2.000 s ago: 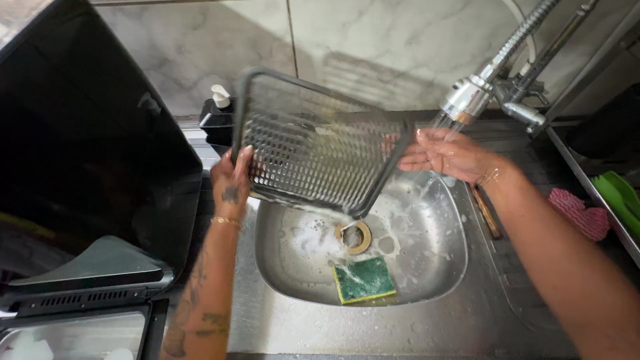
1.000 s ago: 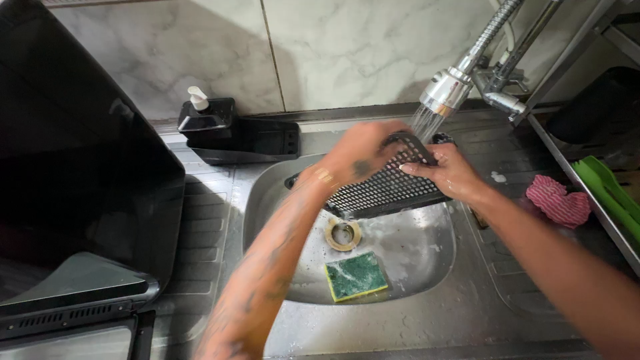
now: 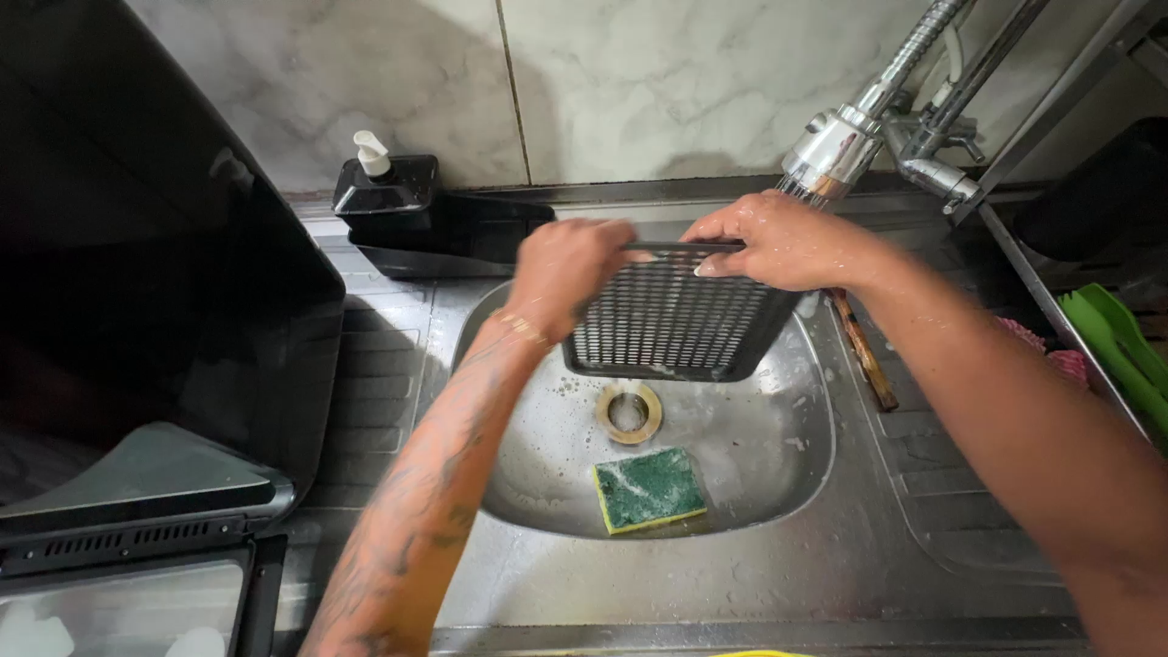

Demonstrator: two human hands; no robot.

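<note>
A black perforated tray [image 3: 675, 319] hangs tilted over the steel sink basin [image 3: 766, 474], its rim uppermost. My left hand [image 3: 575, 269] grips the rim near its left end and is slightly blurred. Toward the rim's right end, my right hand [image 3: 776, 242] pinches it with wet fingers. Just above my right hand is the chrome spray head [image 3: 830, 155] of the faucet, with water coming out. Below the tray lie the brass-coloured drain ring [image 3: 629, 412] and a green and yellow scouring sponge [image 3: 650, 488] with suds on it.
A black soap dispenser with a white pump [image 3: 388, 182] stands behind the sink on the left. A large black appliance [image 3: 164, 255] fills the left side. On the right are a wooden handle [image 3: 867, 356], a pink cloth [image 3: 1066, 363], green utensils [image 3: 1109, 338] and a metal rack [image 3: 1031, 269].
The tray was turned beside the running water and now hangs with its perforated face toward me. My left hand has moved left, away from my right hand, along the rim.
</note>
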